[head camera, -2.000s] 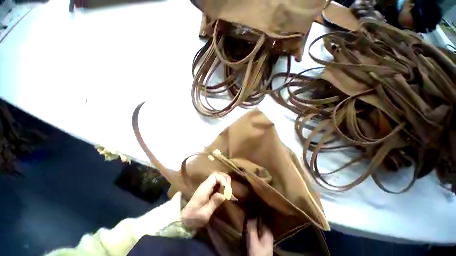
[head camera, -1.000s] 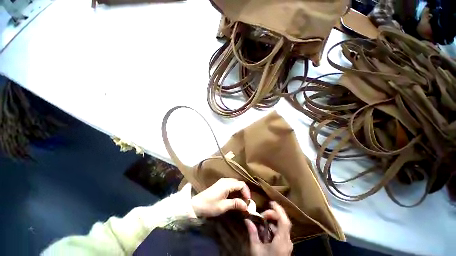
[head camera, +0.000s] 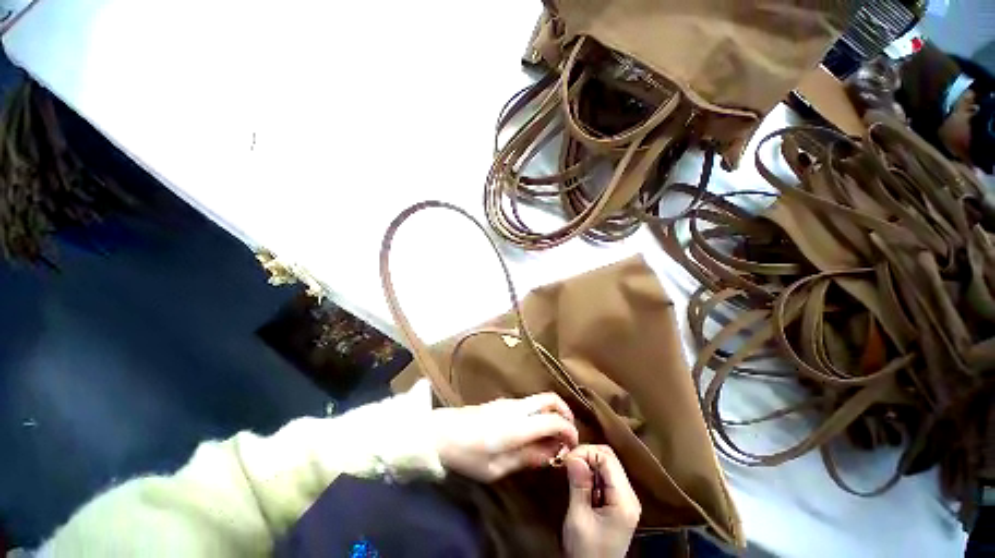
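Note:
A brown bag (head camera: 611, 327) lies at the near edge of the white table, one strap loop (head camera: 395, 286) standing out to the left over the tabletop. My left hand (head camera: 507, 436) pinches a small bit at the bag's opening with its fingertips. My right hand (head camera: 600, 504) is close beside it, its thumb and fingers curled around a small dark thing, mostly hidden, that may be snips. The fingertips of both hands almost meet. A small pale label (head camera: 511, 340) shows near the opening.
Stacked bags (head camera: 698, 49) with hanging strap loops lie at the top centre of the white table (head camera: 327, 131). A large tangled bag pile (head camera: 873, 273) fills the right. A person's hand (head camera: 960, 122) shows at the upper right. Dark floor lies left.
My right hand has come up out of the bag's opening to meet my left hand. The strap has swung up into a full loop. The view has shifted, moving the table contents rightward.

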